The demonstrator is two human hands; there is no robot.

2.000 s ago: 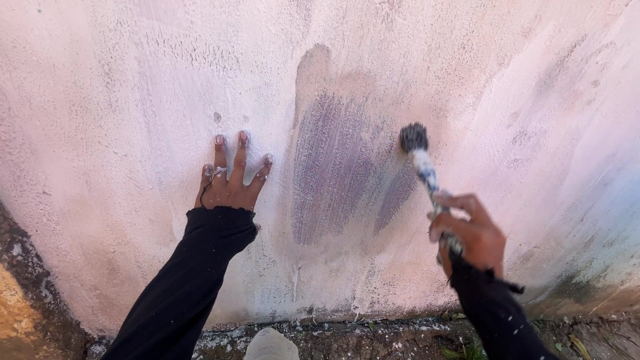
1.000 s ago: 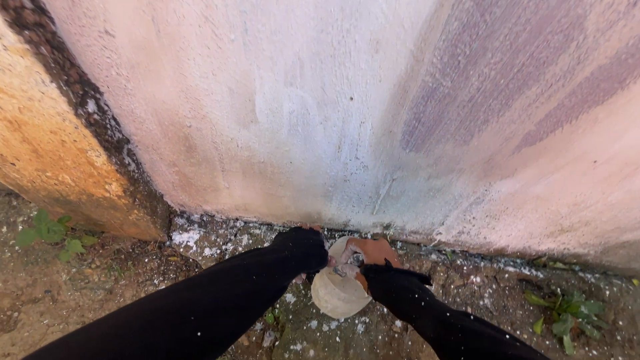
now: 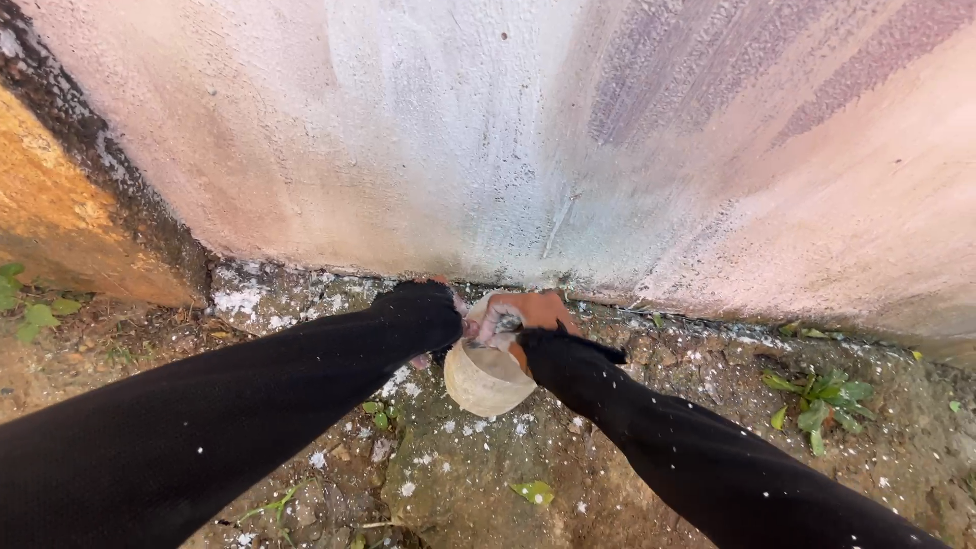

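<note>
A pale, round paint container (image 3: 488, 385) sits on the ground at the foot of the painted wall (image 3: 427, 137). My right hand (image 3: 537, 311) is bent over its mouth with the fingers curled; the paintbrush is not clearly visible there. At the container's left rim is my left hand (image 3: 463, 329), mostly hidden by its black sleeve, so its grip cannot be told. Streaks of purple and whitish paint mark the wall above.
An orange wall (image 3: 69, 206) with a dark, rough edge stands at the left. Paint spatters cover the stony ground (image 3: 473, 488). A leafy weed (image 3: 827, 400) grows at the right, and another plant (image 3: 38, 309) at the far left.
My left hand has left the wall and my right hand, which held the paintbrush against it, has come down; both are now at the container. The view has swung down and left.
</note>
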